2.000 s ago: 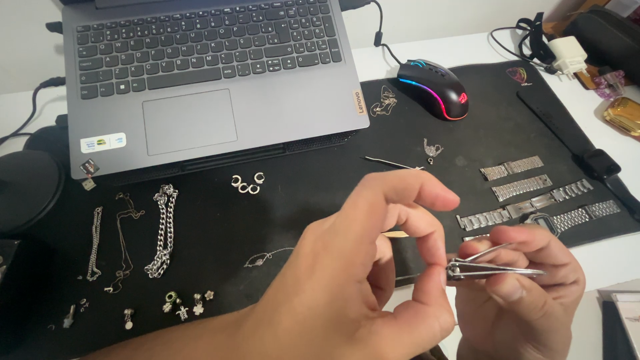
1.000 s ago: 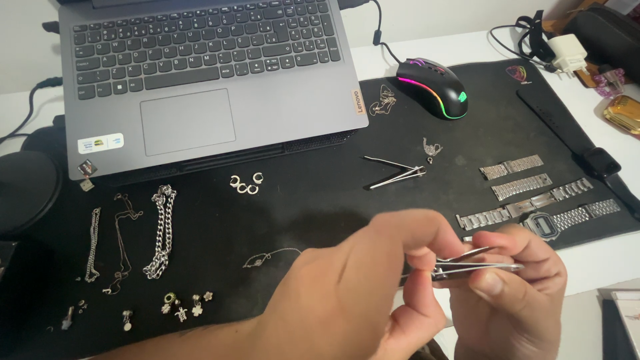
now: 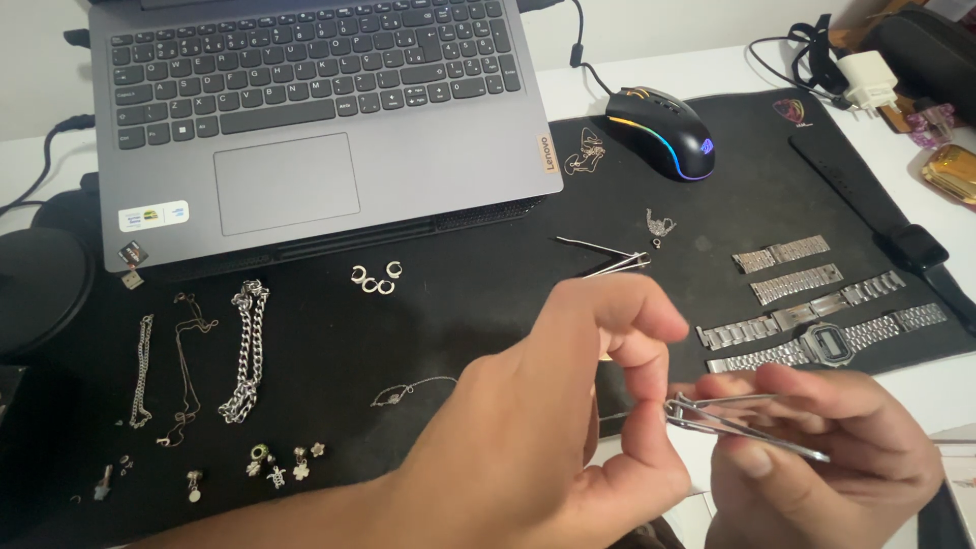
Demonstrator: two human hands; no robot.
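Observation:
My right hand [image 3: 823, 457] grips a metal nail clipper [image 3: 743, 423], its lever raised from the body. The thumb and forefinger of my left hand [image 3: 564, 396] pinch together at the clipper's left end; whatever lies between them is too small to tell. A thin metal piece shows just left of the fingertips. Behind my left hand, a second nail clipper [image 3: 618, 259] lies on the black desk mat, partly hidden. A fine silver chain [image 3: 412, 390] rests beside my left wrist.
A laptop [image 3: 286, 183] stands at the back left, a lit mouse [image 3: 663, 133] beside it. Chain necklaces [image 3: 248, 351], hoop earrings [image 3: 377, 278] and charms [image 3: 278, 465] lie at left. Metal watch bands [image 3: 797, 282], a digital watch [image 3: 827, 343] and a black smartwatch [image 3: 911, 248] lie at right.
Both hands have shifted slightly and the held clipper's tilt has changed. The second clipper, mostly covered two seconds ago, shows more now.

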